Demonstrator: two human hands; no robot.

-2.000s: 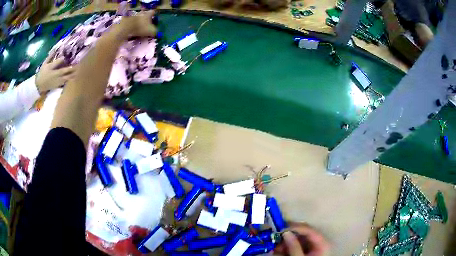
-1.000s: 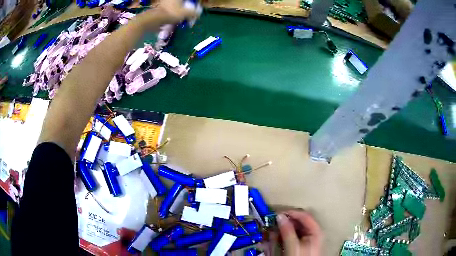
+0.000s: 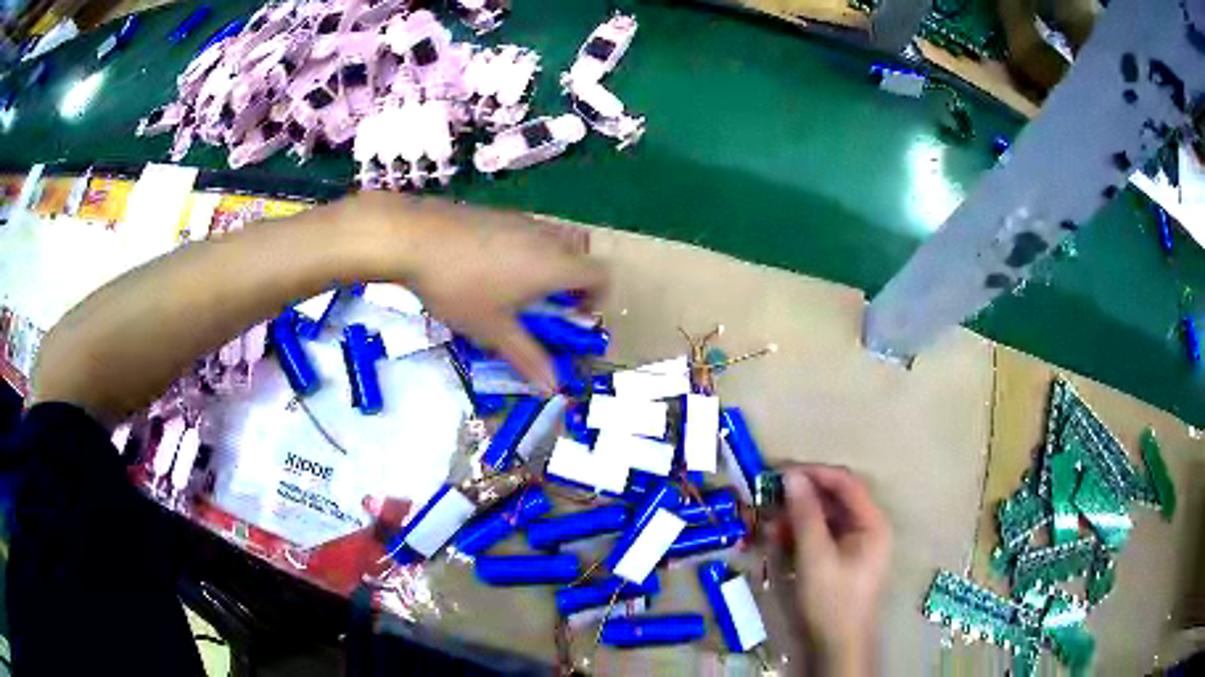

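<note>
My left hand (image 3: pixel 509 284) is blurred, over the upper part of the heap of blue battery packs (image 3: pixel 568 526); blue packs show under and beside its fingers, and I cannot tell whether it grips one. My right hand (image 3: pixel 835 529) is at the heap's right edge, with finger and thumb closed on a small green circuit board (image 3: pixel 769 489). White pads (image 3: pixel 626 414) lie on many packs. Thin leads stick up behind the heap.
The green belt (image 3: pixel 766 172) runs across behind, with a heap of pink-wrapped parts (image 3: pixel 330 79) at left. A grey metal bracket (image 3: pixel 1031 199) stands at right. Green board panels (image 3: pixel 1070 509) lie at right on brown cardboard (image 3: pixel 925 463). White and red printed sheeting (image 3: pixel 304 463) lies at left.
My left hand has come back from the far side of the belt to the battery heap. Blue packs near the pink parts are no longer in view there. More packs show at the heap's front.
</note>
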